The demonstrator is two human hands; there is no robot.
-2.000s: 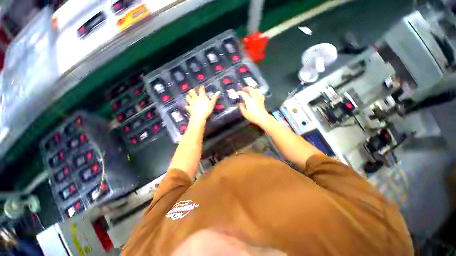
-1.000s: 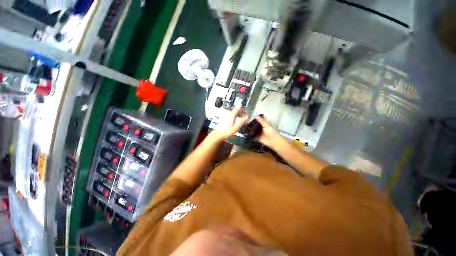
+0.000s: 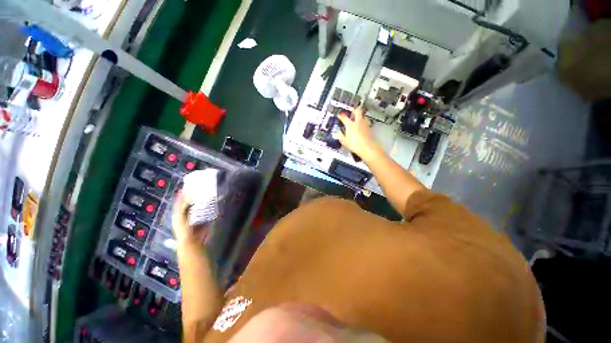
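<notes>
My left hand [image 3: 182, 218] is over the right part of a clear blister tray [image 3: 127, 175] of black housings with red spots. Its fingers are at the edge of a white, striped object [image 3: 201, 195], which it appears to hold above the tray. My right hand [image 3: 358, 134] reaches to the near end of the benchtop machine [image 3: 311, 151], with its fingertips on a dark block or housing at the left fixture [image 3: 332, 126]. Whether they grip it cannot be told. Another black housing with a red spot [image 3: 417, 119] sits at the right fixture.
A white fan [image 3: 275, 75] stands on the green bench, left of the machine. Red wrapping [image 3: 203, 112] is on the metal post [image 3: 151, 72]. A dark rectangular item [image 3: 242, 151] lies beside the tray. A white shelf [image 3: 84, 84] with bottles and housings runs along the left.
My left hand has moved from the machine front to the tray, with the white object at it. My right hand has moved up onto the left fixture, away from the dark item at the machine's front.
</notes>
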